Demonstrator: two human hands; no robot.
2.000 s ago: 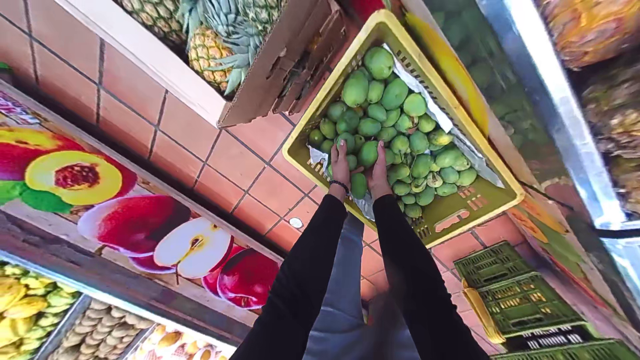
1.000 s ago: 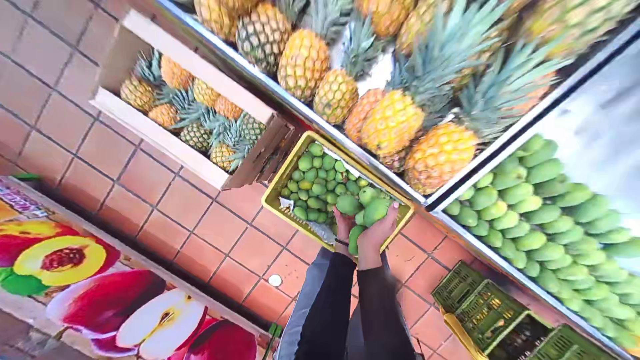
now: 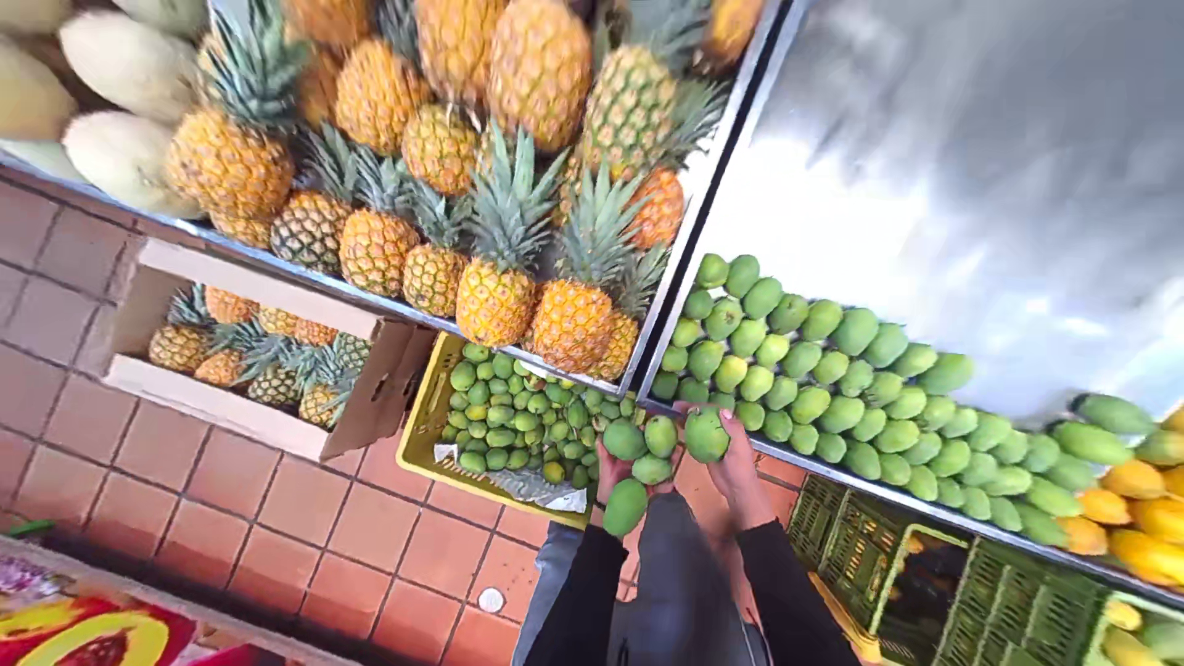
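Several green mangoes rest in my left hand, in front of my body and beside the right edge of the yellow plastic crate. That crate holds many small green mangoes. My right hand grips one green mango, close to the front edge of the metal display shelf, where green mangoes lie in rows. The undersides of the mangoes in my left hand, and most of its fingers, are hidden.
Pineapples fill the display at the upper left, with pale melons beyond. A cardboard box of pineapples stands on the tiled floor. Green plastic crates sit under the mango shelf. Orange-yellow fruit lies at far right.
My hands were over the crate of mangoes two seconds ago; now they are to its right, holding mangoes near the shelf. The right hand has moved apart from the left. The view has swung toward the displays.
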